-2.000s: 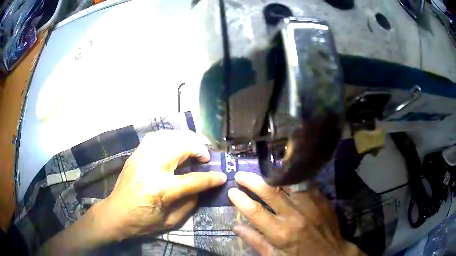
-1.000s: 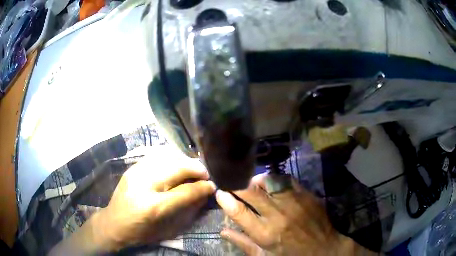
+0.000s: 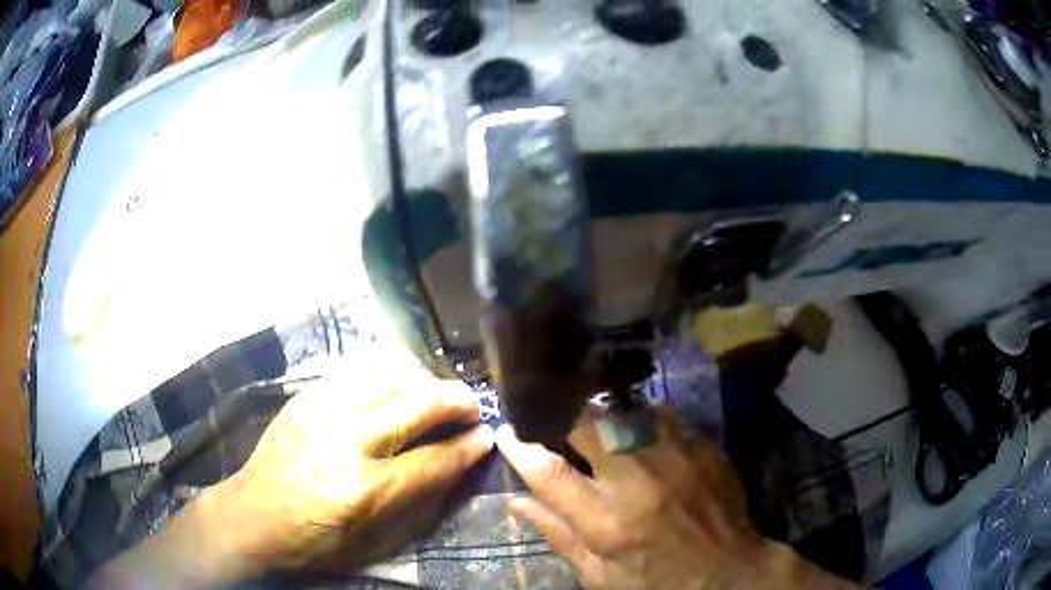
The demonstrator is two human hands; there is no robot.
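Note:
The plaid fabric (image 3: 461, 542) lies under the white sewing machine head. A small dark woven label (image 3: 489, 403) with pale lettering shows on it, beside the metal guard (image 3: 530, 265). My left hand (image 3: 357, 467) lies on the fabric left of the label, thumb and forefinger tips at its edge. My right hand (image 3: 645, 496) lies on the fabric at the right, a fingertip at the label's lower edge, its fingers partly behind the guard. Both hands hold the fabric down. The needle and presser foot cannot be made out behind the guard.
The machine arm (image 3: 784, 115) with a teal stripe spans the top right. A yellowish block (image 3: 738, 328) is under it. Black-handled shears (image 3: 951, 432) lie at the right. Crinkled clear plastic (image 3: 1020, 542) is at the lower right. An orange-brown surface (image 3: 29, 242) borders the left.
The view has shifted, so the machine head and guard appear further left than two seconds ago. My fingertips have closed in around the label, which is now partly covered.

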